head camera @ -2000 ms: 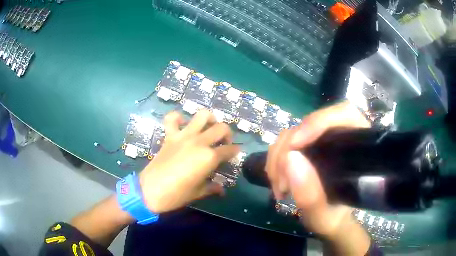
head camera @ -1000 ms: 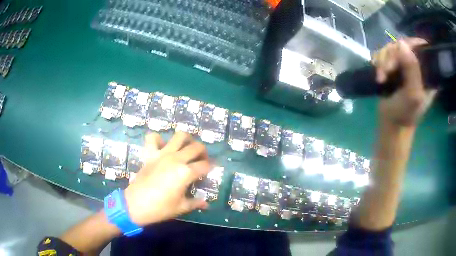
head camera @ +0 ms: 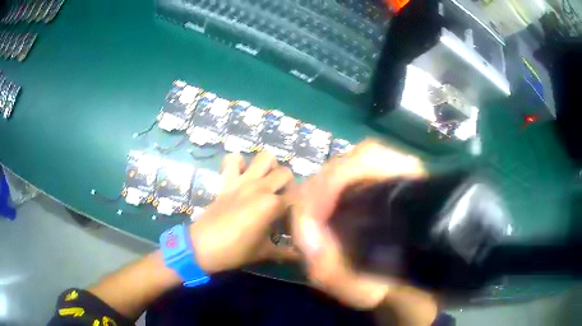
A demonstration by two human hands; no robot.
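Observation:
My right hand (head camera: 338,235) is shut on the thick black electric screwdriver (head camera: 408,223), blurred, lying nearly level with its nose end hidden behind my fingers, close to my left hand. My left hand (head camera: 242,210), with a blue wristband, rests over the front row of circuit boards, fingers bent. Part of a board (head camera: 279,237) shows beneath and between the hands; whether the fingers grip it is hidden. Two rows of circuit boards lie on the green mat, the back row (head camera: 246,127) and the front row (head camera: 173,184), with thin dark wires at some boards.
A white-grey screw feeder (head camera: 415,95) with a metal pickup block stands at the upper right. A clear ribbed tray (head camera: 281,38) lies at the top. A grey box with a red light (head camera: 530,119) is at the right. Small slanted parts (head camera: 16,46) lie at the far left.
A second ago my right hand held the screwdriver out at the feeder; now it is back beside my left hand over the boards. My left hand stays over the front row. The camera view has shifted.

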